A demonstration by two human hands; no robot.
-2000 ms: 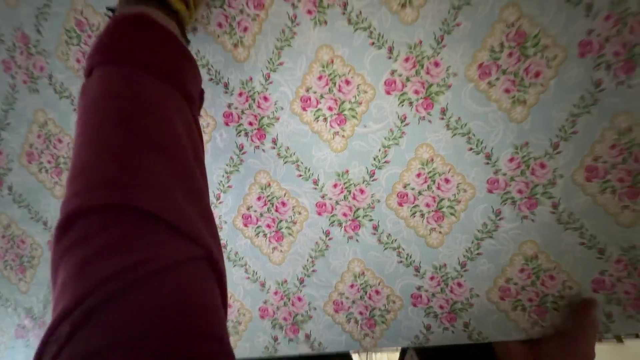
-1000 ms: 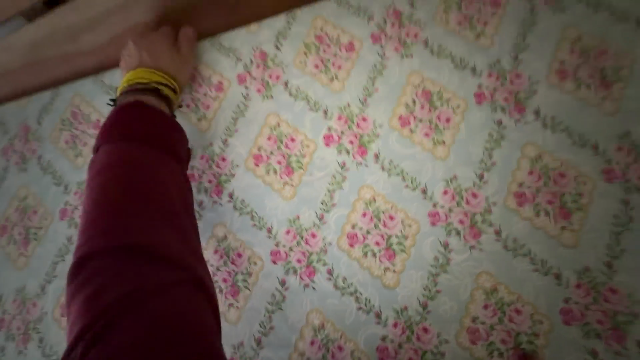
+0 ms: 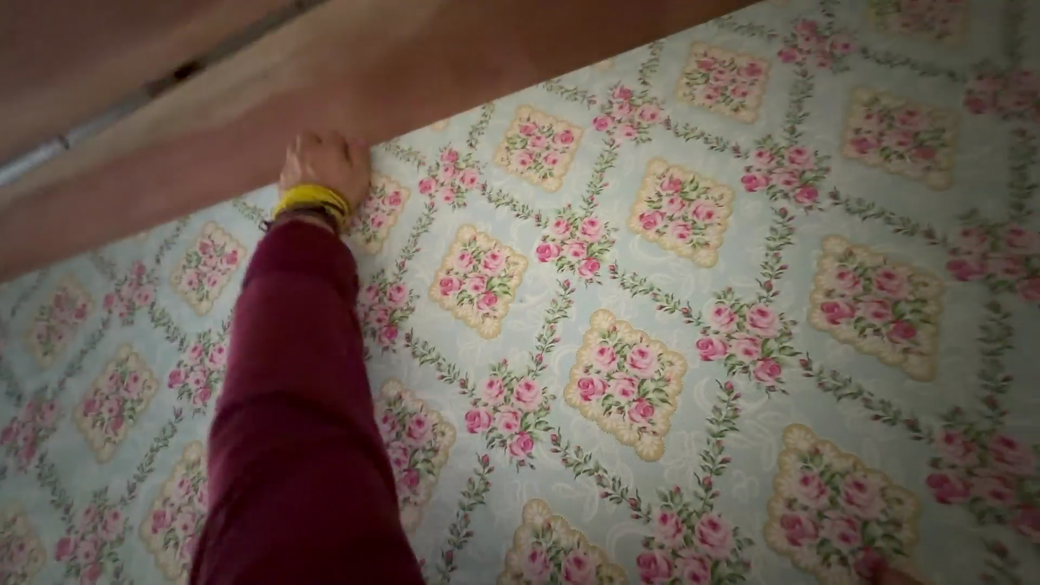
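Observation:
A light blue floral sheet [image 3: 561,325], fabric or paper, spreads across most of the view, printed with pink roses and cream diamond frames. At its far edge, left of centre, rests my left hand [image 3: 327,166], in a maroon sleeve with yellow bands at the wrist. The fingers are bent over the edge and partly hidden, so whether they pinch the sheet cannot be told. Of my right hand [image 3: 890,573] only a dim, blurred bit of finger shows at the bottom right, against the sheet.
Beyond the sheet's slanting far edge lies a reddish-brown surface [image 3: 203,175], which looks like wood. A narrow metal strip [image 3: 106,122] runs diagonally across the upper left, with a dark part along it.
The view has shifted and turned since two seconds ago, bringing the sheet's far edge in. My left hand, mostly cut off at the top then, now shows whole at that edge.

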